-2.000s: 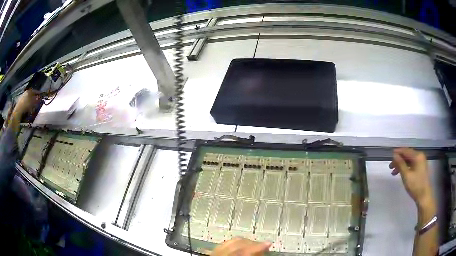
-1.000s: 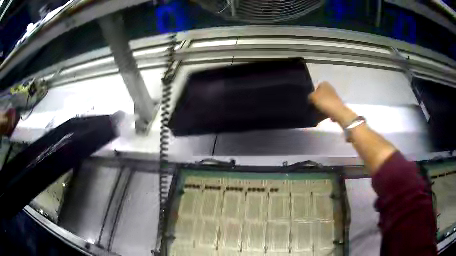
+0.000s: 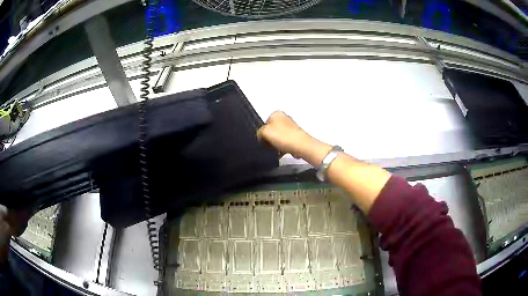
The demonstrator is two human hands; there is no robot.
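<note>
My right hand (image 3: 283, 136), with a silver bracelet on the wrist, grips the right edge of a black tray (image 3: 240, 133). The tray is tilted over the back edge of the circuit board panel (image 3: 269, 248). A second dark tray or stack of trays (image 3: 116, 124) reaches in from the left and overlaps the first. The panel lies in its carrier frame, with a row of small black components (image 3: 263, 203) along its top, partly covered by the tray. I cannot make out my left hand. A blurred hand at the left edge seems to be another person's.
A black coiled cord (image 3: 145, 115) hangs in front of the trays. Another black tray (image 3: 492, 110) lies on the white shelf (image 3: 359, 110) at the right. A second panel (image 3: 503, 202) is at the right edge. A metal post (image 3: 110, 60) stands at the back left.
My right hand has pulled the black tray left and forward off the shelf's middle. The dark tray or stack from the left has moved right and now overlaps it. My left hand has left the panel's front.
</note>
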